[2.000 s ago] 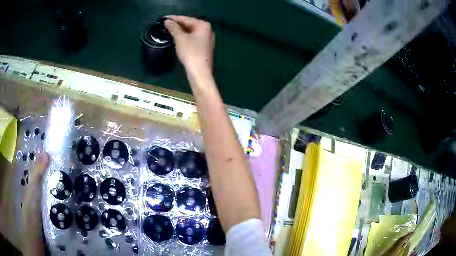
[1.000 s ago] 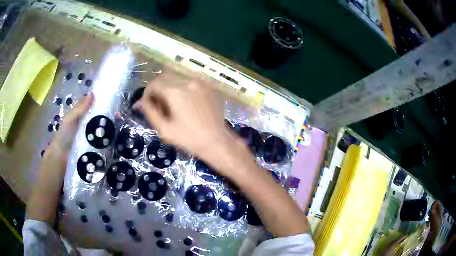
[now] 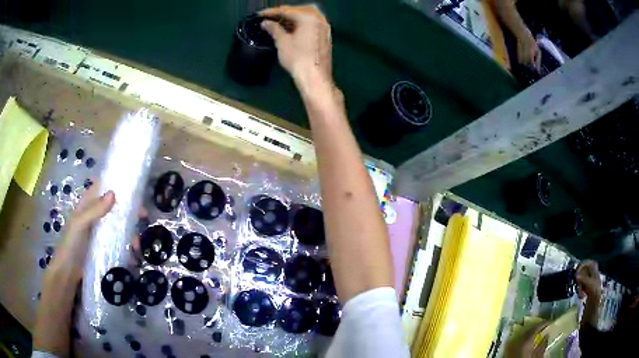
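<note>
Black cylindrical housing (image 3: 251, 59) stands on the dark green belt at top centre. My right hand (image 3: 305, 42) is over its upper end, thumb and fingers close together at the rim; whether a pad is between them is hidden. My left hand (image 3: 87, 220) grips the whitish rolled film edge (image 3: 125, 182), with skin showing on both sides of it. Beside it, round black pads (image 3: 205, 199) with pale holes lie in rows on wrinkled clear film (image 3: 231, 238). My right forearm covers part of the right-hand rows.
A second housing (image 3: 410, 105) stands right on the belt. A pale metal post (image 3: 490, 119) crosses at right. Yellow backing paper (image 3: 21, 150) curls at far left; a yellow stack (image 3: 469, 287) and pink sheet (image 3: 403, 241) lie right. Another person's hands show at right (image 3: 590, 280) and top right (image 3: 527, 50).
My right hand has moved from the pad rows up to a housing on the belt. One pad is gone from the middle row's left end. My left hand stays at the film edge.
</note>
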